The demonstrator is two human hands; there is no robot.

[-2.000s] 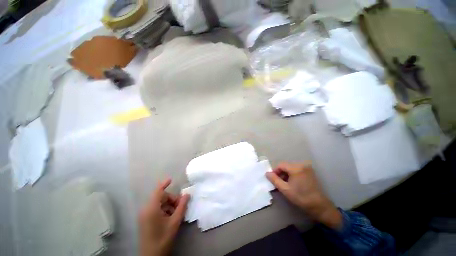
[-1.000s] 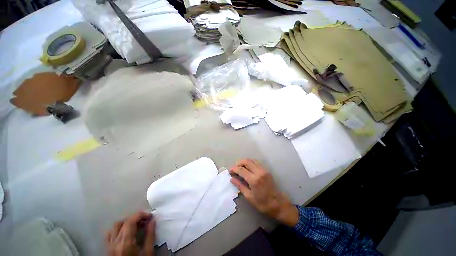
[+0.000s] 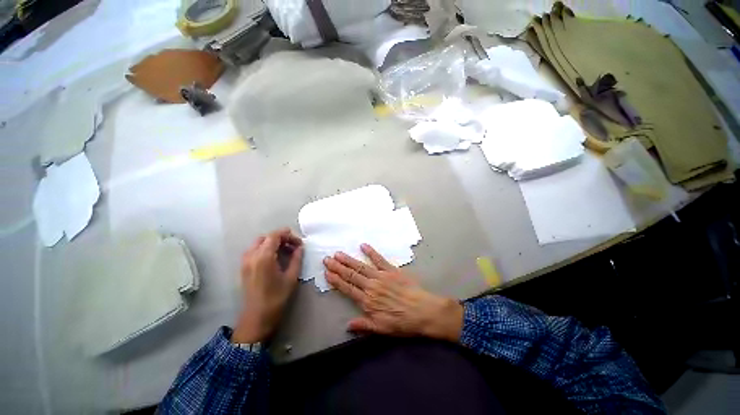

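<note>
A white backing piece (image 3: pixel 349 219) with notched edges lies flat in front of me. Any panel under it is hidden. My left hand (image 3: pixel 272 271) has its thumb and index fingertips together at the piece's left edge. My right hand (image 3: pixel 381 296) lies palm down with its fingers slightly spread over the piece's lower part, resting on it and holding nothing.
A grey-beige panel stack (image 3: pixel 134 296) is at left, a loose white piece (image 3: pixel 66 198) beyond it. A large grey-beige piece (image 3: pixel 304 101) lies beyond my work. White backing stack (image 3: pixel 531 138), plastic bag (image 3: pixel 422 81) and olive-tan pile (image 3: pixel 649 89) are right.
The view has shifted. My right hand has moved from the piece's right edge onto its lower part and flattened. The line across the white piece no longer shows. My left hand stays at the left edge.
</note>
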